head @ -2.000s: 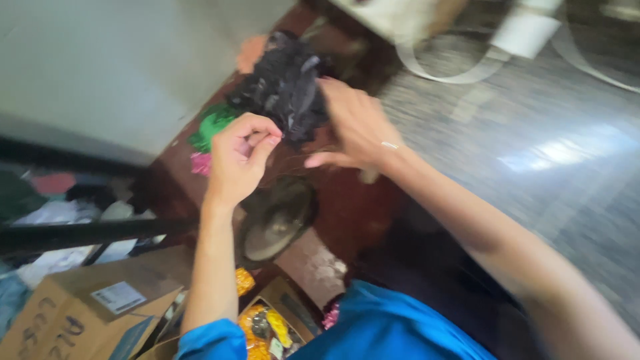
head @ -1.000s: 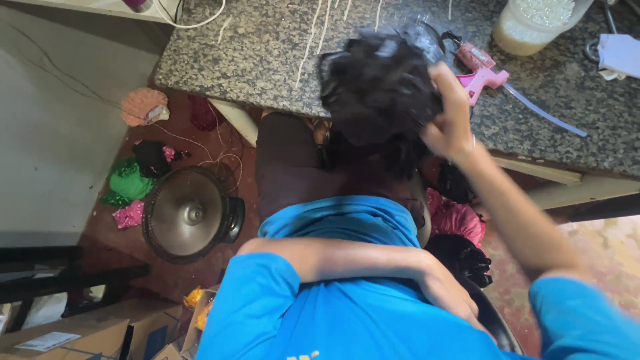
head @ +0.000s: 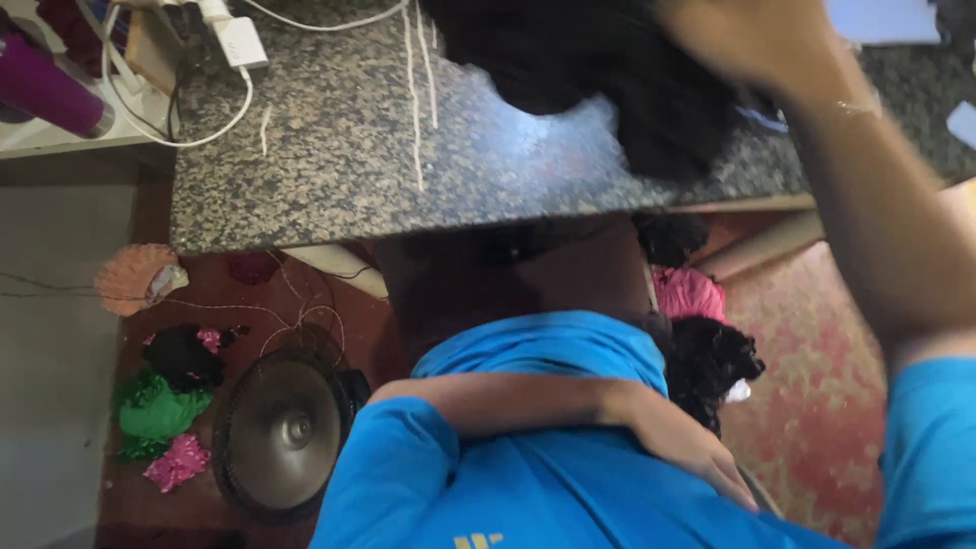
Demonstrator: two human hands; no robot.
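At the top right, my right hand (head: 743,46), blurred and cut by the frame's edge, is on a bundle of black fabric (head: 579,69) above the speckled granite countertop (head: 320,152). Its fingertips are hidden against the dark bundle. My left forearm lies across the front of my blue shirt, and my left hand (head: 686,450) rests by my right side with nothing visible in it. Pale strings (head: 415,114) lie on the countertop left of the bundle.
A white adapter with a cable (head: 241,43) and a purple bottle (head: 49,80) are at the upper left. Below, a round fan (head: 286,435) stands on the red floor near green fabric (head: 164,408) and loose cords. Pink fabric (head: 690,293) and black fabric (head: 709,366) lie to the right.
Two seconds ago both hands were forward near the black bundle. My left arm has since come back across my body. Since a second ago, the view has shifted, with the bundle nearer the top edge.
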